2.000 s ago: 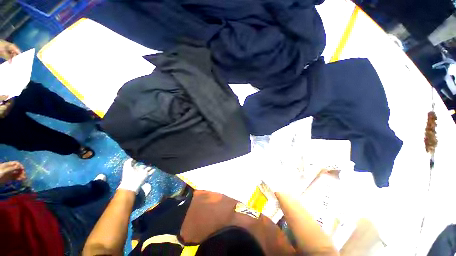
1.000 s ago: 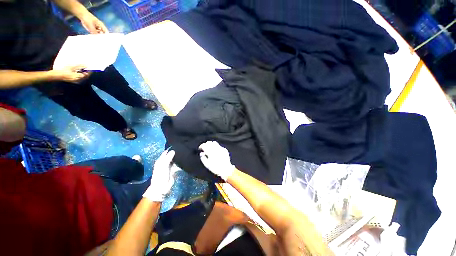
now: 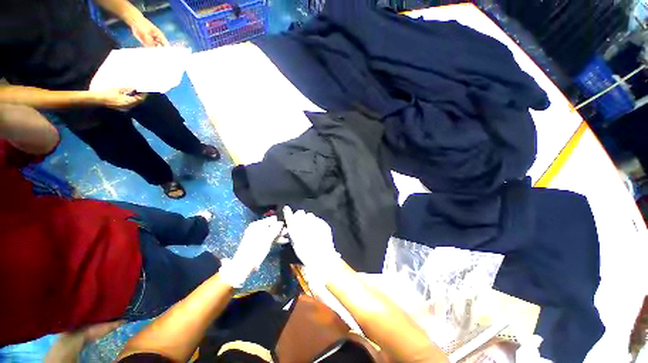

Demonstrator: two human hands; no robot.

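A black garment (image 3: 337, 177) lies crumpled at the near edge of the white table. Both my hands wear thin white gloves. My left hand (image 3: 252, 248) and my right hand (image 3: 309, 237) are close together at the garment's near edge, fingertips pinching its edge. A small light bit and a spot of red show by my fingertips; I cannot tell what they are. Navy cloth (image 3: 455, 99) is piled behind the garment, and a flatter navy panel (image 3: 554, 248) lies to the right.
Clear plastic bags (image 3: 440, 283) and a tan card (image 3: 515, 312) lie right of my right arm. A person holding a white paper sheet (image 3: 142, 69) stands at the left; another in a red shirt (image 3: 71, 266) is nearer. A blue crate (image 3: 224, 25) stands on the floor.
My right hand has come back from the cloth towards me, and my left hand has moved right to meet it. The garment's near edge is now gathered up at my fingers.
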